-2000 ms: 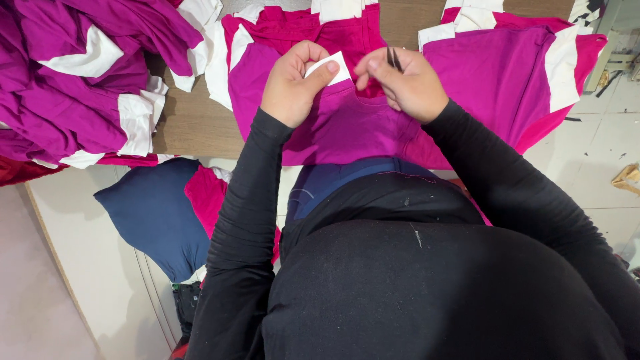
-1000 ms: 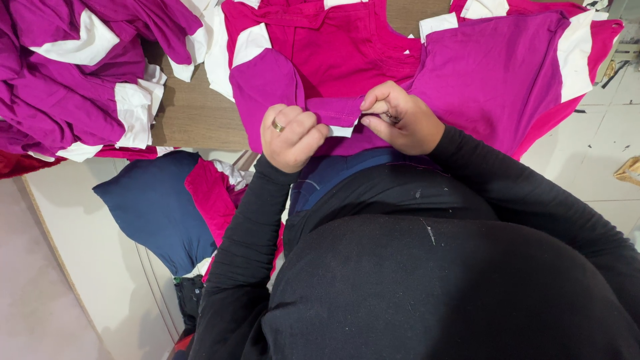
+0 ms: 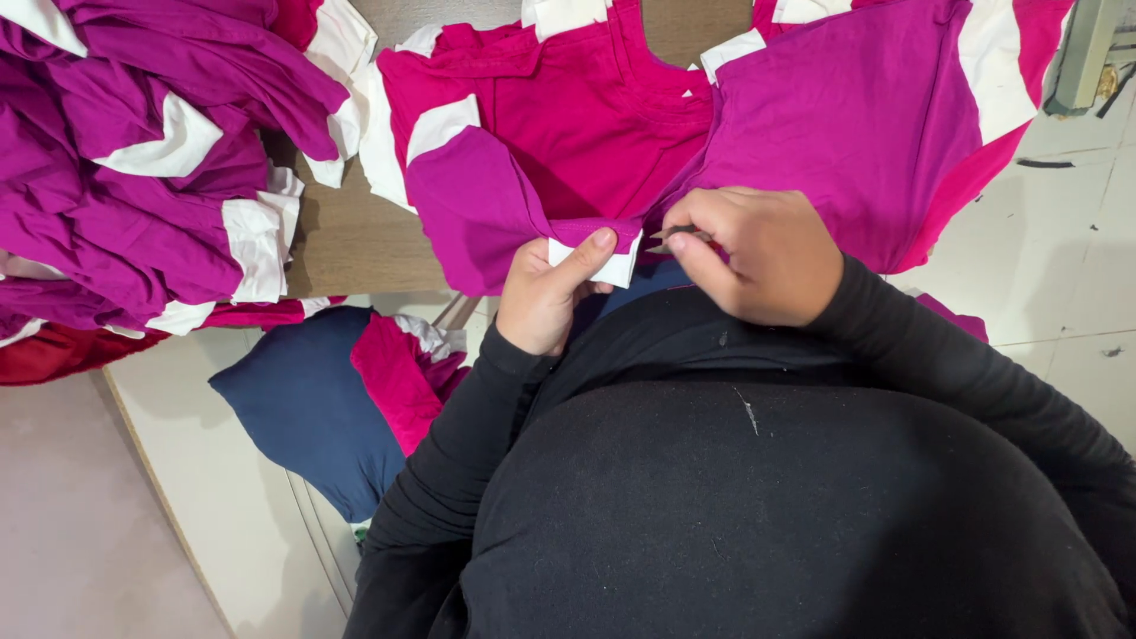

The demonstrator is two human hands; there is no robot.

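Note:
A purple and magenta garment with white parts lies over the table's near edge and hangs toward my lap. My left hand grips its white-edged end, thumb on top of the stitched seam. Just to the right, my right hand is closed on a small pointed metal tool, most likely thread snips; its tips point left at the white edge, and the rest is hidden in my fingers. More of the purple cloth spreads beyond my right hand.
A heap of purple garments with white parts covers the left of the wooden table. Below it are a dark blue cloth bundle and a magenta cloth. Dark scraps lie on the tiled floor at right.
Two seconds ago my hands were higher up over the garment; they came down toward my lap. My right hand has since moved off the cloth edge, and the tool's tips now show.

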